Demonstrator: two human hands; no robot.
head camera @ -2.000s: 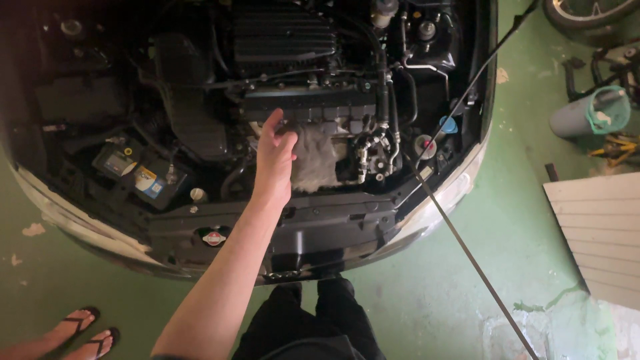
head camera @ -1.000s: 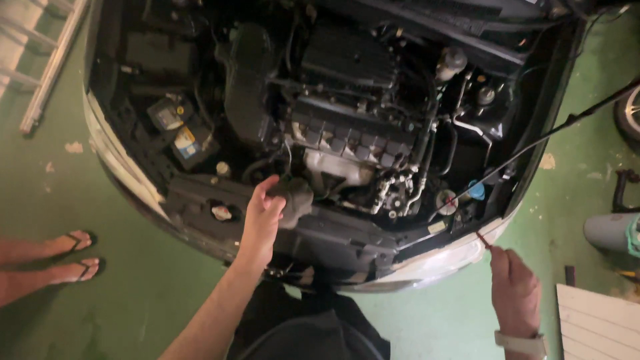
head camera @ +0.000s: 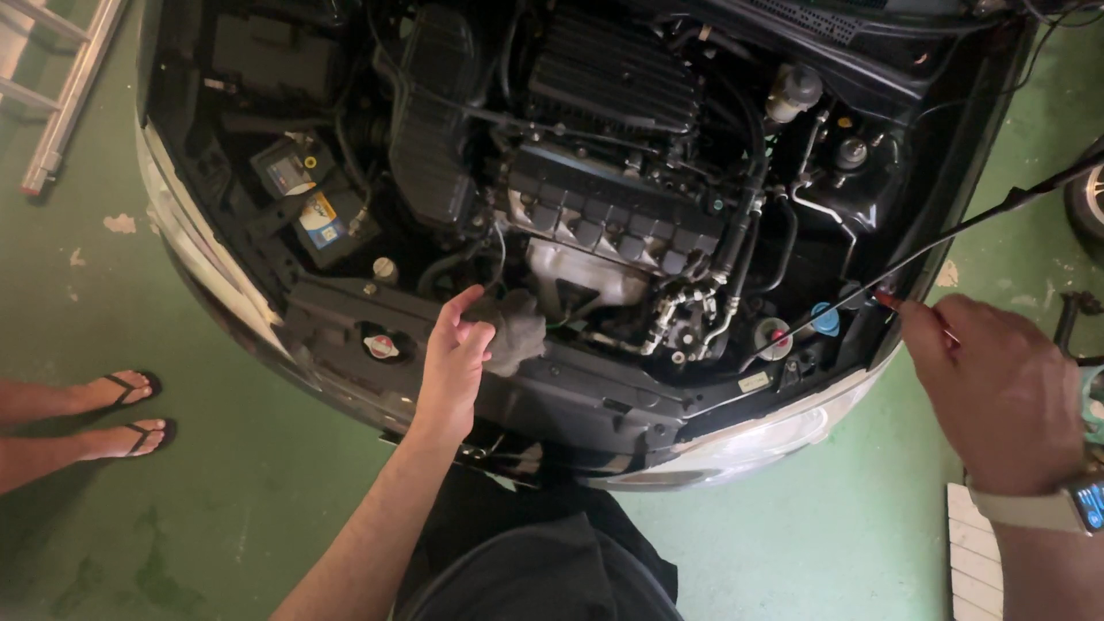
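Over the front edge of a car's open engine bay, my left hand (head camera: pixel 457 362) holds a grey cloth (head camera: pixel 511 332). My right hand (head camera: pixel 987 379), with a watch on its wrist, grips a thin object with a reddish end (head camera: pixel 887 299) at the bay's right side; most of it is hidden by the fingers, so I cannot tell what it is. The hood prop rod (head camera: pixel 914 252) slants up just beyond that end. A blue reservoir cap (head camera: pixel 825 319) lies to its left. The engine (head camera: pixel 604 216) is in the middle, behind the cloth.
A battery (head camera: pixel 319 220) and a radiator cap (head camera: pixel 380 347) are on the left of the bay. A person's feet in flip-flops (head camera: pixel 138 438) stand on the green floor at left, below a ladder (head camera: pixel 73 95). A white slatted panel (head camera: pixel 975 552) lies at lower right.
My right hand, out of view two seconds ago, has come in at right and moved up to the bay's right edge. My left hand and the cloth have drawn back from the engine to the front edge.
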